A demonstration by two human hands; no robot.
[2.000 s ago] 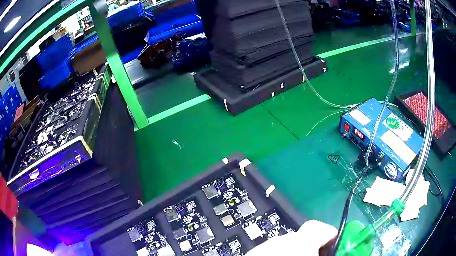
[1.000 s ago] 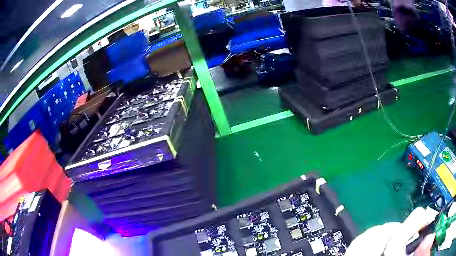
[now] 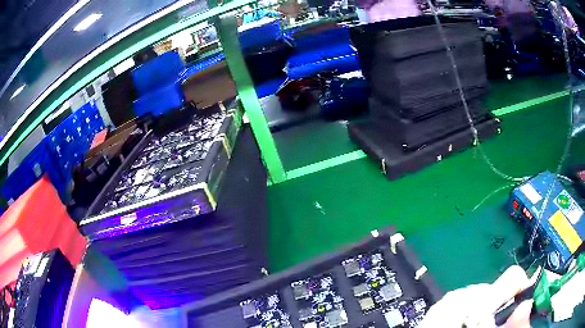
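Note:
A black foam tray [image 3: 308, 262] with a raised rim lies at the bottom centre, cut off by the picture's edge. Small populated circuit boards [image 3: 319, 300] with silver squares sit in rows in it. My right hand [image 3: 491, 301], overexposed white, is at the lower right beside the tray's right rim. It holds a bright green syringe fitting [image 3: 545, 291] by its fingers; its lower part is cut off. My left hand is not in view.
A blue controller box [image 3: 548, 211] stands at the right, with clear hose hanging over it. Stacked black foam trays [image 3: 430, 83] stand at the rear. A board-filled stack [image 3: 160, 166] stands at left behind white-violet glare [image 3: 112, 314] and a red-orange cover [image 3: 38, 224]. Green mat [image 3: 333, 218] lies between.
The view has swung left over two seconds, so the tray and blue box appear further right. The red-orange cover and black box have come into view. My right hand still holds the green fitting.

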